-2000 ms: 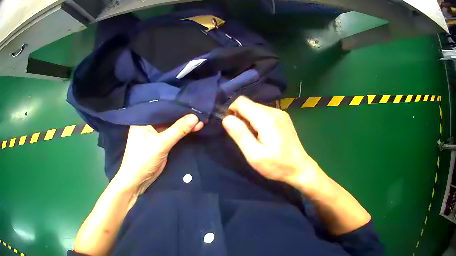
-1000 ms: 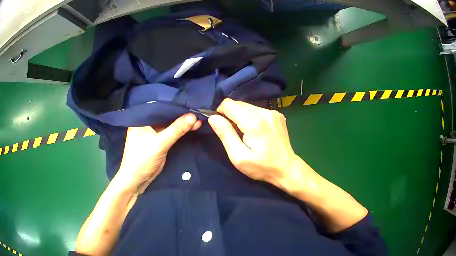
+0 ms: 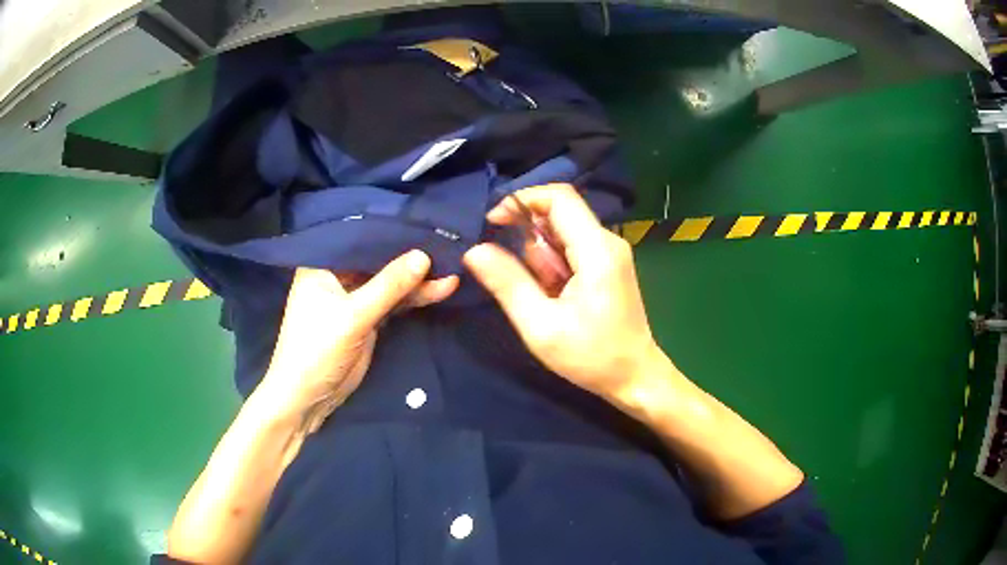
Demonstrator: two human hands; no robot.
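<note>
The navy trousers lie in my lap, opened out, with black cloth and a white label inside. A tan tag hangs at the far side. My left hand pinches the near band edge between thumb and fingers, close to a short white stitch mark. My right hand is just right of that spot, thumb and forefinger apart, curled around the thread snips. Only a reddish part of the snips shows in the palm; the blades are hard to make out.
A grey metal table frame with a white top curves across the far edge. Yellow-black tape crosses the green floor on both sides. My navy shirt with white buttons is below my hands.
My right thumb and forefinger have spread and moved off the band edge, showing the reddish snips grip in the palm. My left hand still pinches the band.
</note>
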